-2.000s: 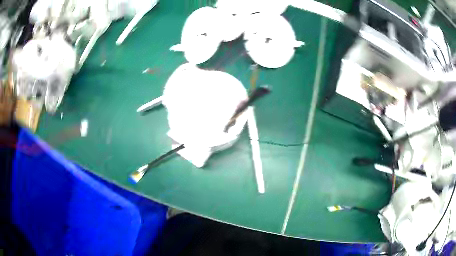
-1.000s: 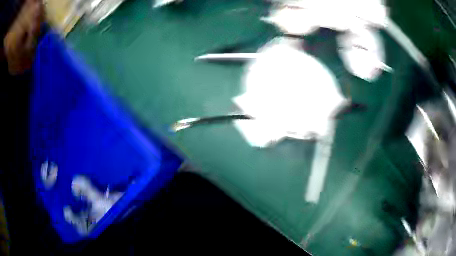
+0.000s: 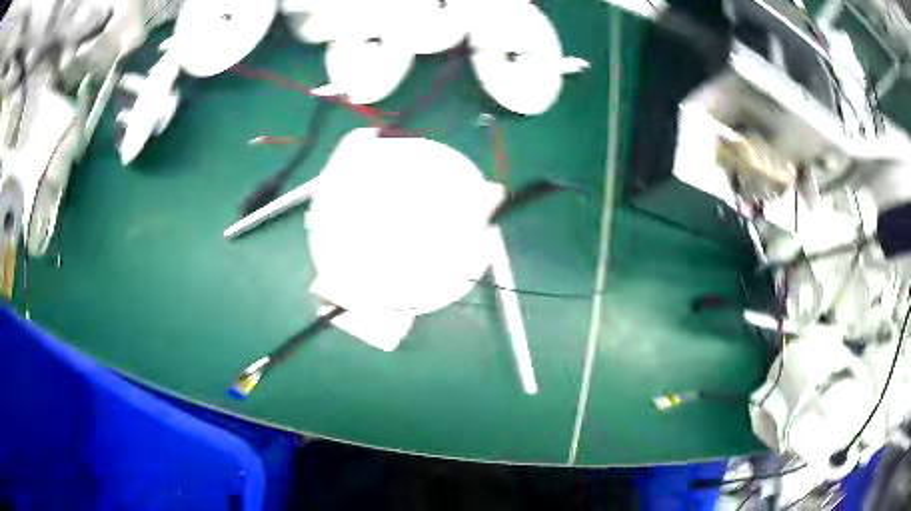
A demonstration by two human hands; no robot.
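Observation:
A white camera housing with a round white cover on it [image 3: 400, 225] lies on the green mat in front of me. One white antenna [image 3: 516, 314] points down to the right, and another [image 3: 270, 210] sticks out to the left. A black pigtail cable [image 3: 290, 345] with a yellow, blue and white end lies at its lower left. A thicker dark cable end shows at its right edge. The white surface is overexposed, so its details are hidden. Neither of my hands is in view.
Several white discs [image 3: 517, 58] with red wires lie behind the housing. A silver-grey screw feeder [image 3: 714, 150] stands at the right, with white housings [image 3: 824, 394] crowded beside and in front of it. White parts [image 3: 60, 130] fill the left. A blue bin [image 3: 120, 429] is below the bench edge.
The view has swung back from the blue bin on the left to the bench. A white disc and a dark cable with red wires now show behind and left of the housing.

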